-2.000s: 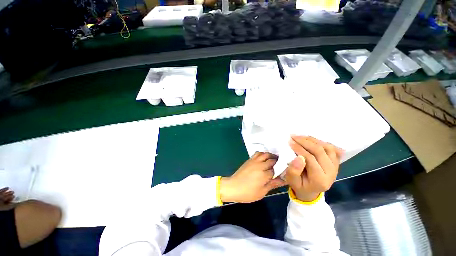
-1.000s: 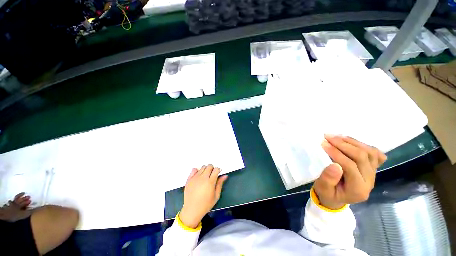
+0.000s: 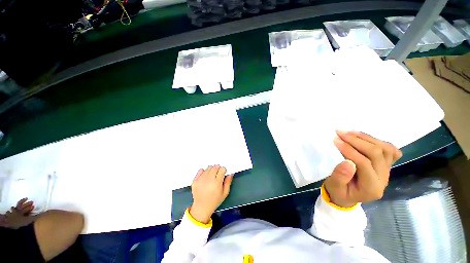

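Note:
A white sheet (image 3: 214,136) lies on the green bench, its right part over the longer white covering. My left hand (image 3: 210,189) rests flat on its front edge, fingertips on the sheet and thumb apart. A tall white stack (image 3: 361,97) stands to the right, its top overexposed so that layers do not separate. My right hand (image 3: 361,167) is raised, palm up with curled fingers, at the front of the stack. Whether thin white material is between its thumb and fingers cannot be told.
White trays with grey patches, one of them (image 3: 204,69) alone, stand on the green surface beyond. A grey post (image 3: 416,31) rises behind the stack. Brown cardboard (image 3: 438,97) lies right. Ribbed clear plastic (image 3: 417,221) is low right. A person's hand (image 3: 19,213) is at left.
My left hand has left the stack and moved left onto the white sheet. White sheet now covers bench that showed green earlier. My right hand has moved right. The view has shifted.

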